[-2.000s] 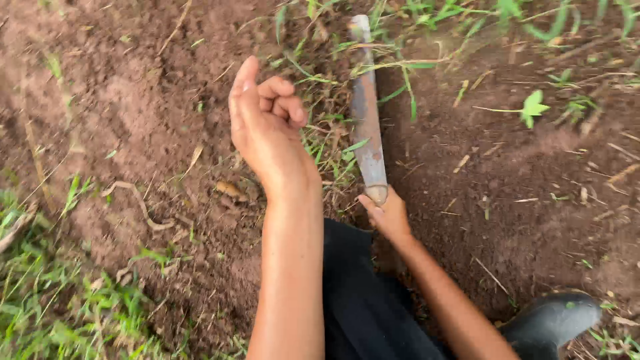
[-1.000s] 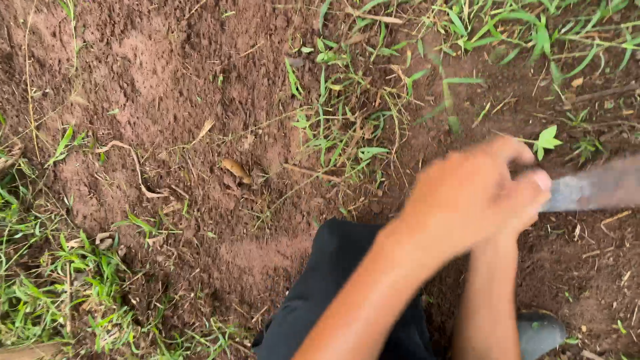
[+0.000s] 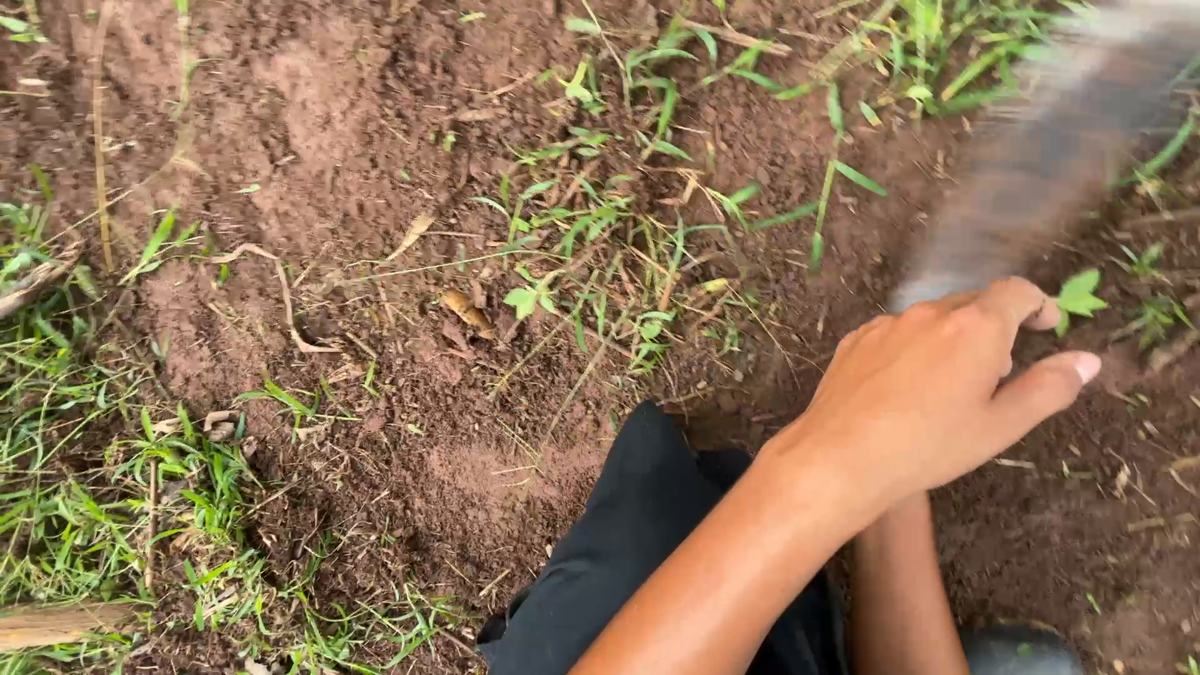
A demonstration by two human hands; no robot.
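Observation:
My left hand (image 3: 937, 389) crosses over my right wrist, back upward, thumb held apart from the bent index finger; nothing shows in it. Its other fingers are hidden. Below it rises my right forearm (image 3: 900, 586), while the right hand itself is covered by the left. From behind the left hand a machete blade (image 3: 1041, 159), strongly blurred, slants up to the top right corner. Its handle is out of sight, under the hands.
Reddish-brown soil (image 3: 309, 103) bears sparse green grass (image 3: 600, 216) and dry stalks. Thicker grass (image 3: 75, 469) grows at the left. My dark-trousered leg (image 3: 628, 534) is at bottom centre, with a rubber boot (image 3: 1017, 652) at the lower right.
From upright near the centre two seconds ago, the machete has moved right and now slants up to the right. My left hand, earlier left of the blade, now lies across the right wrist.

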